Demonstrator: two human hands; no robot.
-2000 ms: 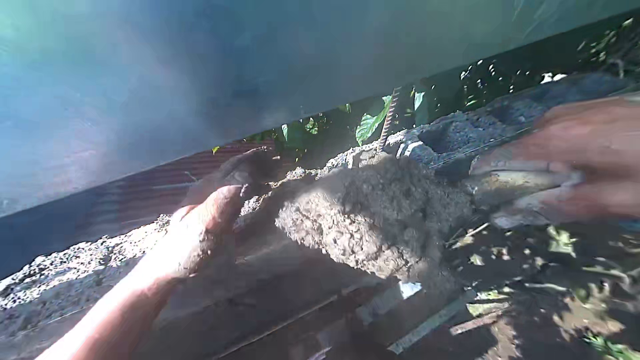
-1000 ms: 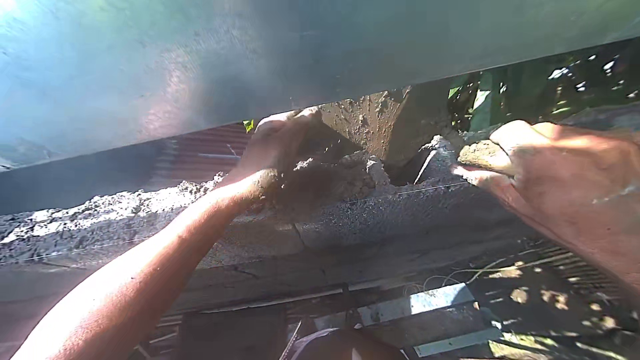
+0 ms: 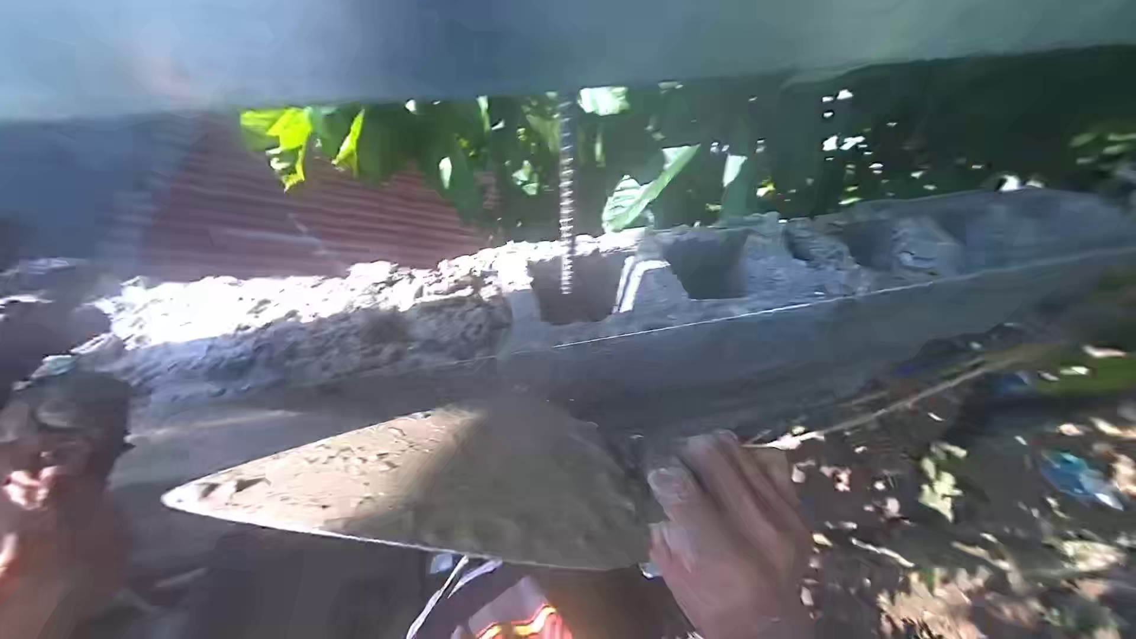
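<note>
My right hand (image 3: 732,532) is closed around the handle end of a pointed masonry trowel (image 3: 426,493), whose blade points left and carries only thin smears of mortar. The trowel is in front of a concrete block wall (image 3: 754,346). At the left edge my left hand (image 3: 67,444) is blurred and shaded, close to the wall's top; whether it holds anything cannot be told. Rough wet mortar (image 3: 355,311) covers the left part of the wall top. Farther right, hollow block cores (image 3: 706,262) show open, and a ribbed steel bar (image 3: 566,195) stands upright in one.
A smooth grey panel (image 3: 532,49) spans the top of the view. A taut string line (image 3: 710,318) runs along the wall's near edge. Behind stand red corrugated sheeting (image 3: 311,213) and leafy plants (image 3: 648,191). Leaf-strewn ground (image 3: 967,532) lies below right.
The trowel was heaped with mortar two seconds ago and tipped up at the wall top one second ago; now it is lower, its blade nearly bare. My left hand has moved left, away from the trowel.
</note>
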